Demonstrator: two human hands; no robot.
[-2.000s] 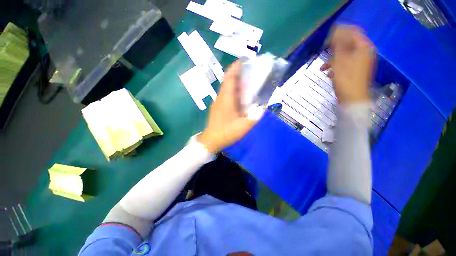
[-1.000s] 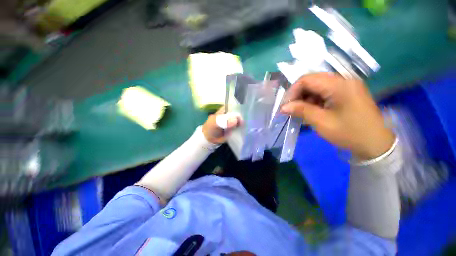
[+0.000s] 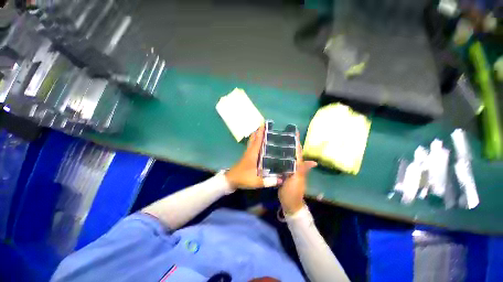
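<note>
A small stack of metal housings [image 3: 280, 150] is held between my hands above the bench's near edge, with its channels side by side. My left hand [image 3: 246, 168] grips its left side, a white tip on one finger. My right hand [image 3: 294, 184] grips its right side and lower end. A single folded yellow insulating sheet [image 3: 240, 114] lies on the green mat just beyond my left hand. A thick stack of yellow sheets [image 3: 337, 137] lies to the right of the housings.
Loose metal covers [image 3: 435, 172] lie at the right of the green mat [image 3: 193, 124]. Many metal housings [image 3: 83, 99] stand at the left. Blue bins [image 3: 110, 198] are at the near edge on both sides. A grey tray [image 3: 383, 77] and a green roll [image 3: 486, 102] are at the back right.
The view has swung left. The housings, earlier held spread apart with my right hand at their right, are now squared together between both hands, closer to the yellow sheets.
</note>
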